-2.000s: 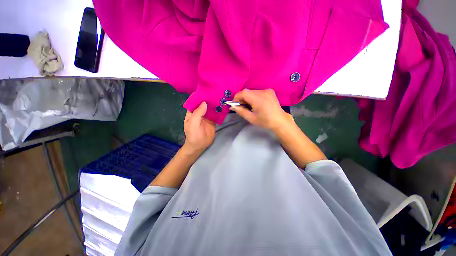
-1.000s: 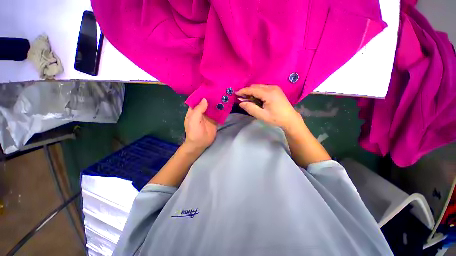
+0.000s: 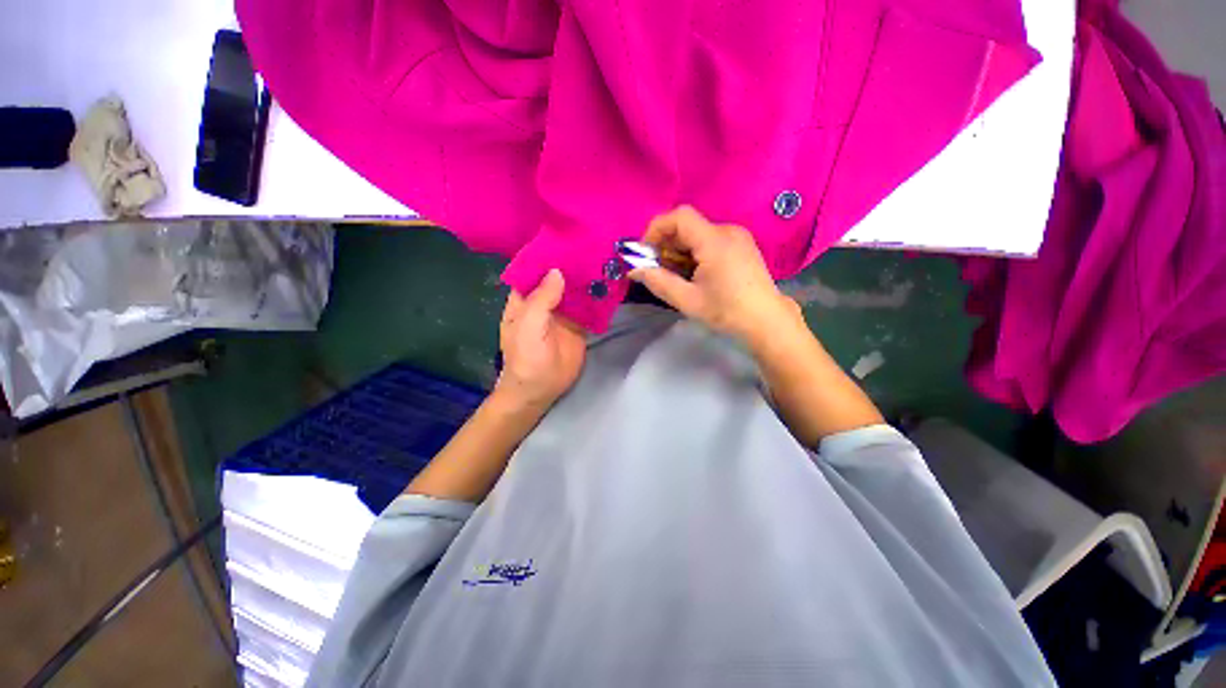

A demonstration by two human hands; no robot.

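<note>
A bright magenta jacket (image 3: 672,121) lies over the front edge of the white table. My left hand (image 3: 541,343) holds its sleeve cuff (image 3: 571,276), thumb on top. Dark cuff buttons (image 3: 600,288) sit in a short row there. My right hand (image 3: 719,276) grips small thread snips (image 3: 640,254), their silvery points beside the upper cuff button; the rest of the tool is mostly hidden in the fingers. A larger round front button (image 3: 787,203) shows on the front panel.
On the white table (image 3: 316,168) lie a black phone (image 3: 231,118), a crumpled cream cloth (image 3: 116,159) and a dark cylinder (image 3: 35,137). More magenta garments (image 3: 1123,242) hang at right. A blue crate (image 3: 363,433) stands lower left, a pale bin (image 3: 1096,551) lower right.
The snips have come back into clear view at the upper cuff button, their points showing past my right fingers. My left hand keeps its hold on the cuff, almost unmoved.
</note>
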